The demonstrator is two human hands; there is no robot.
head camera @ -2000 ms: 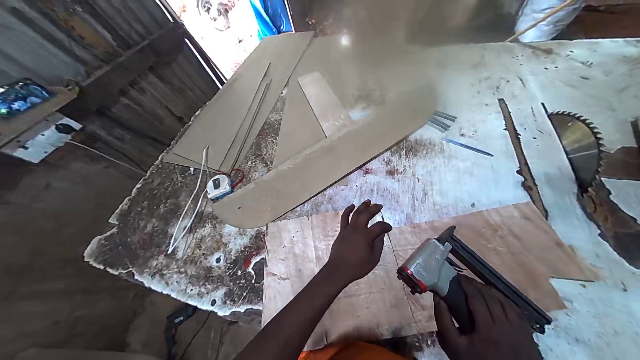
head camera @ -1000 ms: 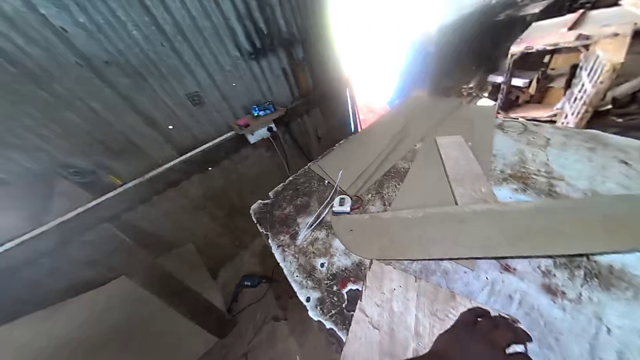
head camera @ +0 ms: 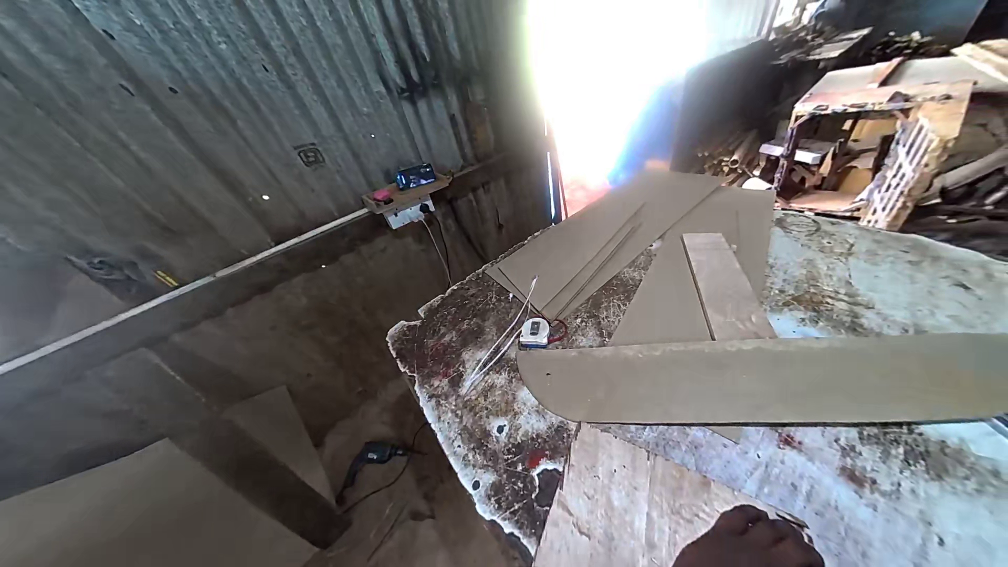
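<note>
My left hand (head camera: pixel 746 539) is at the bottom edge of the view, its back up and its fingers over a pale plywood sheet (head camera: pixel 622 492). Whether it grips anything is not visible. My right hand is out of view. Beyond the sheet lies a long grey-brown board with a rounded end (head camera: pixel 748 382). Next to that end sit a white tape measure (head camera: pixel 535 332) and thin white strips (head camera: pixel 496 354). A short plywood strip (head camera: pixel 728 287) rests on a larger board behind.
The worktable's ragged edge (head camera: pixel 449 441) runs down the middle. On the floor lies a corded power drill (head camera: pixel 374 457) near leaning panels (head camera: pixel 150 504). A wall shelf (head camera: pixel 409 193) holds a phone above a socket. Scrap wood stands around a wooden frame (head camera: pixel 882 98) at the back right.
The view has swung strongly to the left since the earliest frame. The nail gun and my right hand, both visible there, are now out of view.
</note>
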